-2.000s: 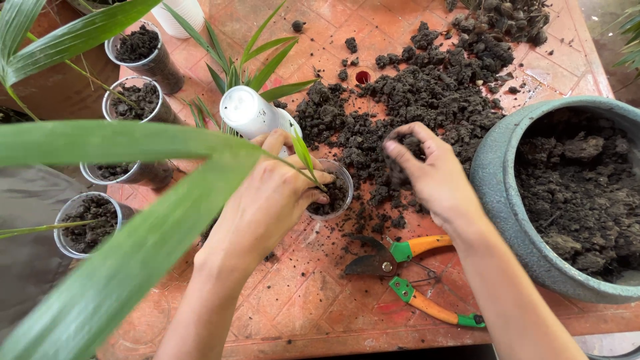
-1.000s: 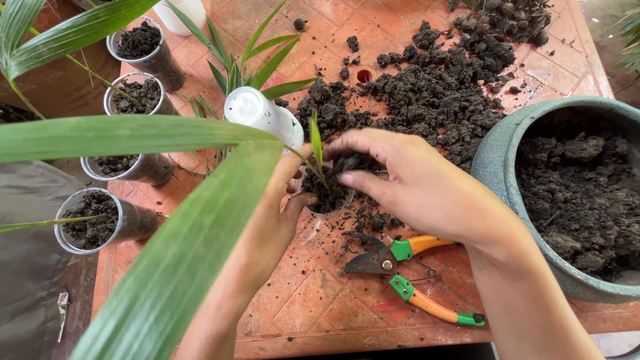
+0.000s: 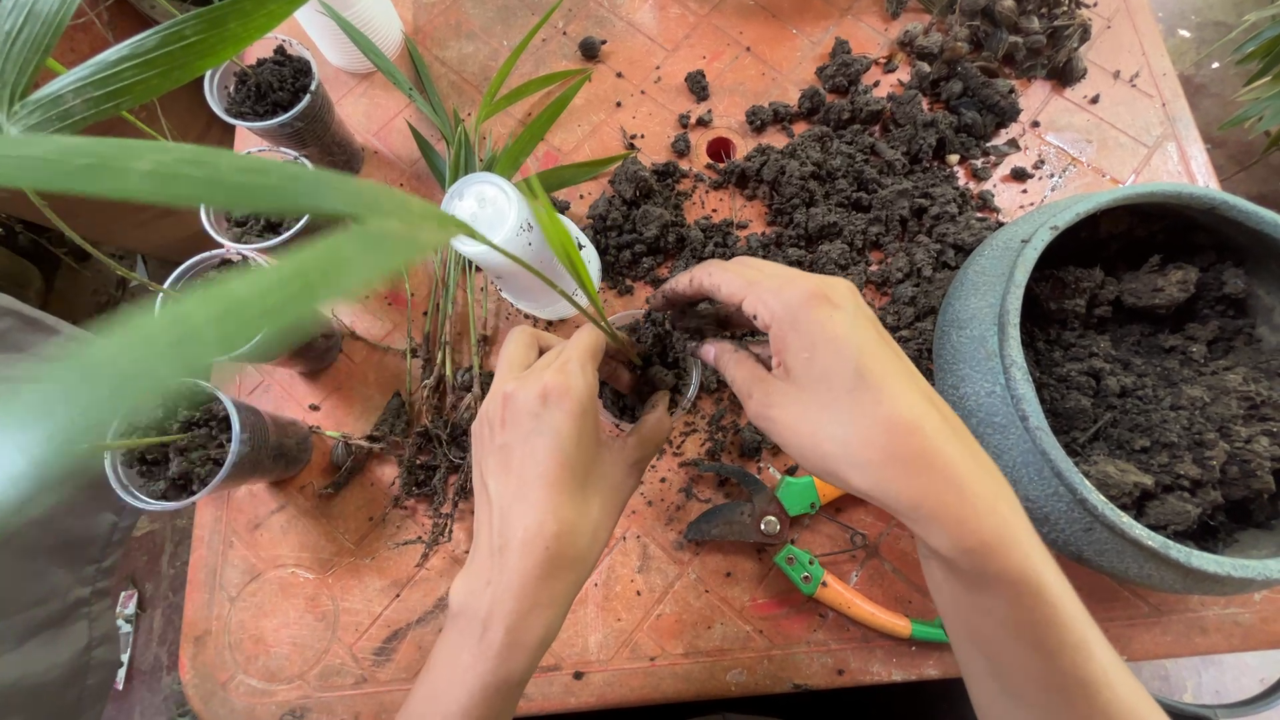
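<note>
A clear plastic cup [image 3: 692, 385] with dark soil stands between my hands, and a young palm seedling [image 3: 565, 245] rises from it. My left hand [image 3: 560, 420] is around the cup's near left side, its fingers at the soil and the seedling's base. My right hand [image 3: 800, 360] is at the cup's right rim, fingers curled and soiled; whether soil is held in them is hidden. Loose dark soil [image 3: 840, 190] is heaped beyond it. Pruning shears [image 3: 770, 520] with orange and green handles lie below the right hand, partly under the forearm.
A blue-green pot [image 3: 980, 320] of soil stands at right. Soil-filled plastic cups [image 3: 270, 440] line the table's left edge. Bare-root palm seedlings [image 3: 450, 330] lie left of my hands, near an upturned white cup stack [image 3: 525, 245]. A large leaf [image 3: 200, 270] crosses the view at left.
My right hand moved from the soil heap to over the cup, then drew back to its right rim. My left hand has stayed at the cup.
</note>
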